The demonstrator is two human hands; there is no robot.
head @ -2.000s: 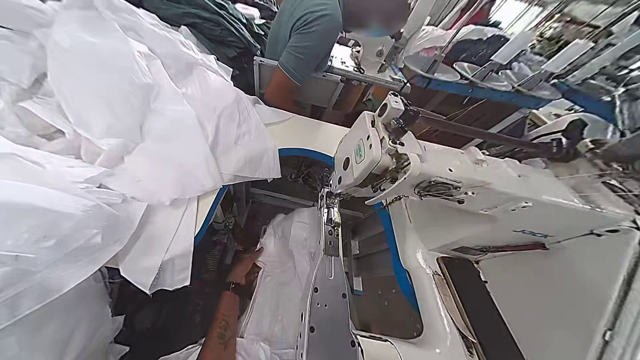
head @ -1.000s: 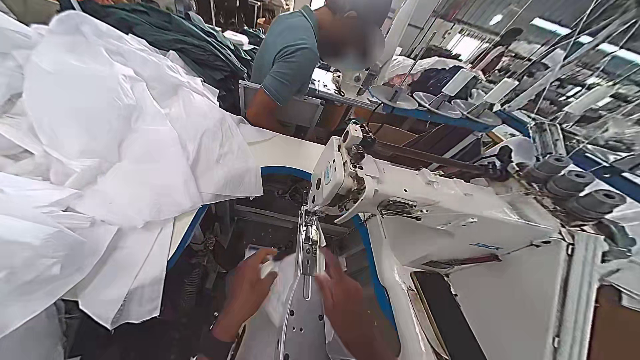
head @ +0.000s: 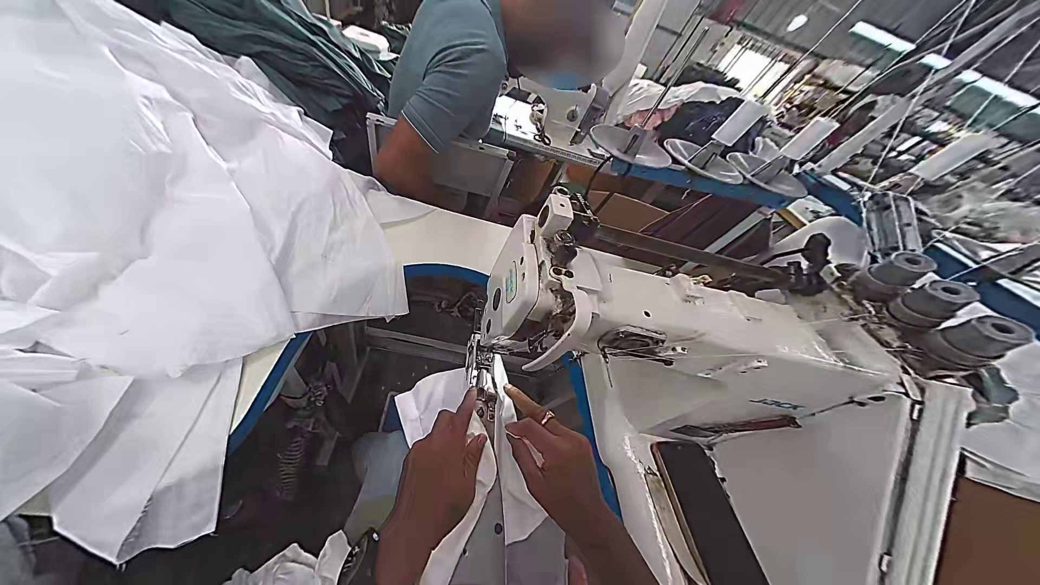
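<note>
A white Jack sewing machine (head: pixel 650 325) with a narrow arm bed reaches in from the right. White fabric (head: pixel 439 402) lies over the bed, on both sides of the presser foot (head: pixel 485 390). My left hand (head: pixel 443 455) holds the cloth left of the foot, its index fingertip close to the metal parts. On the right side, my right hand (head: pixel 552 455), with a ring on one finger, pinches the cloth's other side, index finger pointing at the foot. The needle is too small to make out.
A large pile of white fabric (head: pixel 162 203) covers the table at left. Grey thread cones (head: pixel 983 341) stand at right. A dark phone-like slab (head: pixel 707 512) rests on the machine base. Across the table, a person in a teal shirt (head: pixel 455 73) sits by another sewing machine (head: pixel 561 110).
Two seconds ago one hand showed low beside the bed, with the cloth hanging there. Both hands have since come up to the presser foot, and the cloth now lies over the bed.
</note>
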